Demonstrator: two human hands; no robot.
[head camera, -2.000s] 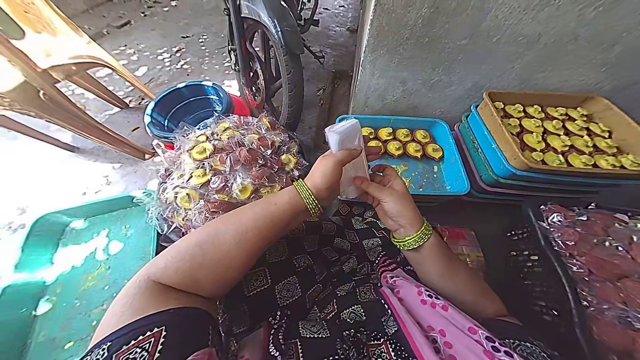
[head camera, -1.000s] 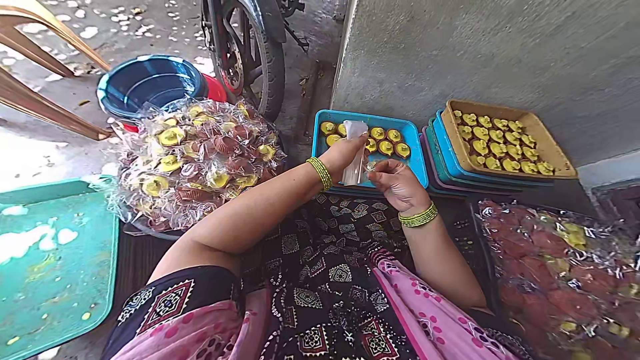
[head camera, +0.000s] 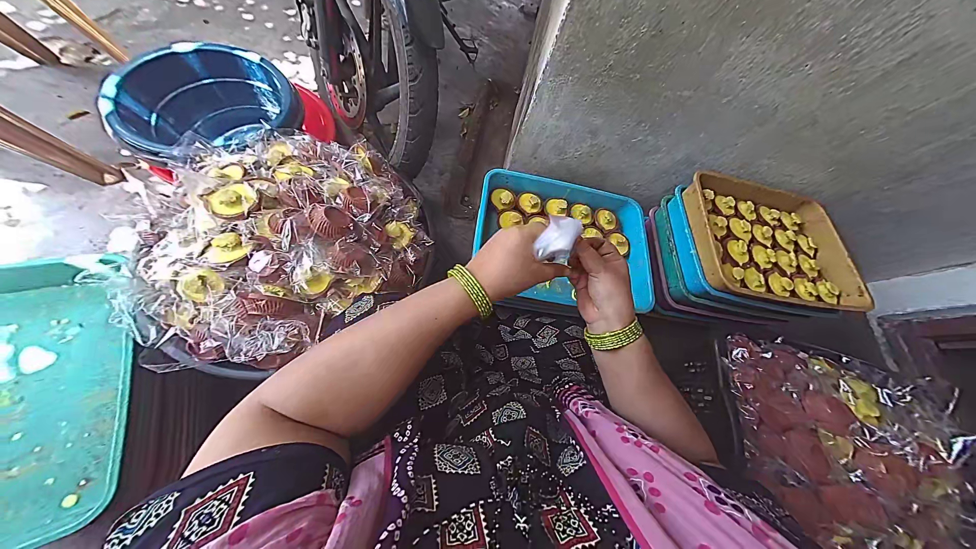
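My left hand (head camera: 512, 263) is closed around a bundle of clear plastic bags (head camera: 558, 239), whose whitish end sticks up between my hands. The fingertips of my right hand (head camera: 602, 282) pinch at the lower edge of the bundle, close beside the left fingers. Both hands are over the near part of a blue tray (head camera: 642, 252) with rows of small brown cups topped in yellow (head camera: 556, 207). Left of my arms rises a heap of similar cups wrapped in clear plastic (head camera: 313, 229). What the right fingertips hold underneath is partly hidden.
A tan tray (head camera: 854, 284) of yellow-topped cups tops stacked trays at the right. More wrapped pieces (head camera: 816, 427) lie at the lower right. A green tray (head camera: 61, 427) stands at the left, a blue tub (head camera: 198, 95) behind the heap. Beyond are a motorcycle wheel (head camera: 415, 91) and a wall (head camera: 724, 99).
My hands have stayed together at the plastic bags, and the right fingers have closed in toward the left hand. The view has shifted.
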